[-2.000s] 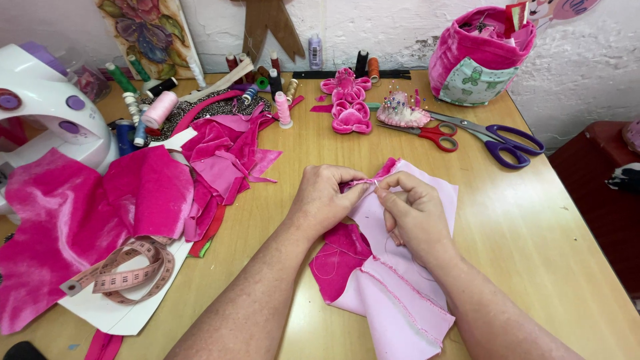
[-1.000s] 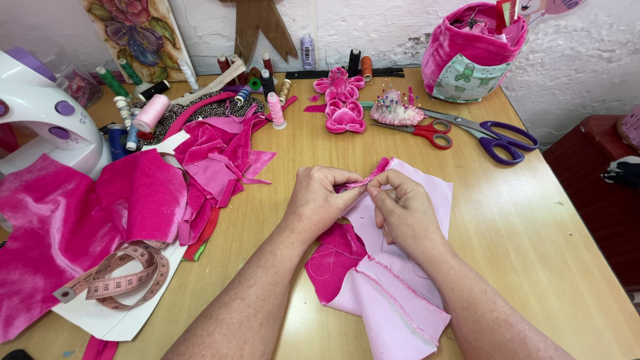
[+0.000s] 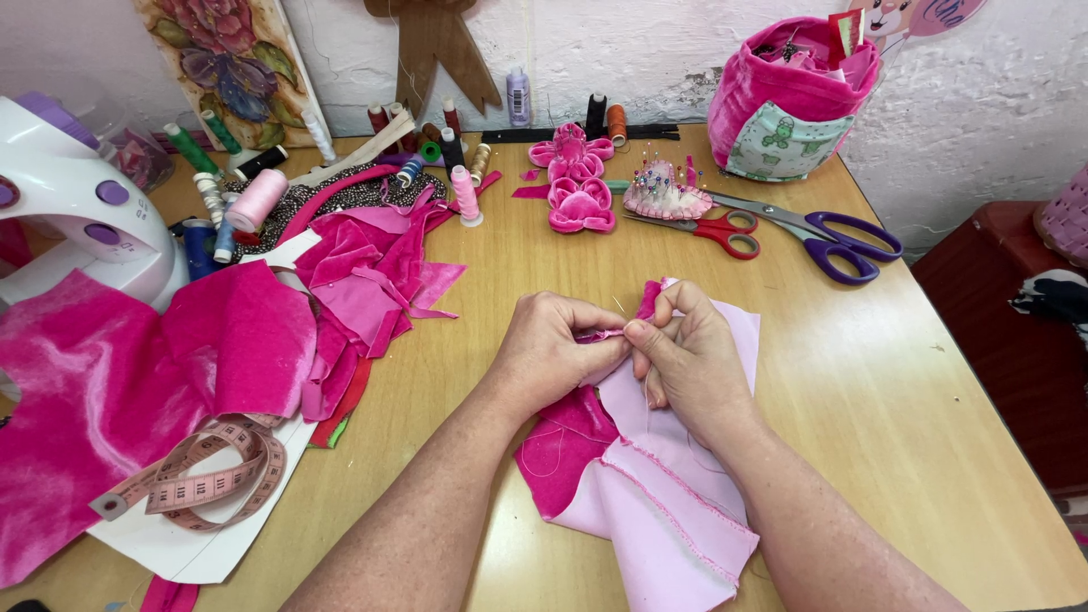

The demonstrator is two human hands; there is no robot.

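Observation:
A sewn piece of pink velvet and pale pink fabric (image 3: 633, 510) lies partly on the table, its upper edge raised between my hands. My left hand (image 3: 557, 348) pinches the folded edge between thumb and fingers. Close against it, my right hand (image 3: 688, 357) has thumb and forefinger pressed on the same edge. A thin sewing needle (image 3: 619, 304) pokes up just above the meeting fingertips. Pale thread hangs below my right hand and loops over the velvet. Whether the right fingertips touch the needle itself is hidden.
Red-handled scissors (image 3: 735, 235), purple-handled scissors (image 3: 841, 246) and a pincushion (image 3: 667, 194) lie beyond my hands, beside velvet flowers (image 3: 580, 204). At left are velvet scraps (image 3: 365, 289), a tape measure (image 3: 212, 476), thread spools (image 3: 465, 195) and a sewing machine (image 3: 76, 204). A velvet basket (image 3: 790, 102) stands back right.
My right hand has come back up to the fabric edge, close against my left fingertips; a second ago it sat slightly lower. The needle tip now shows above the edge. My left hand keeps its pinch.

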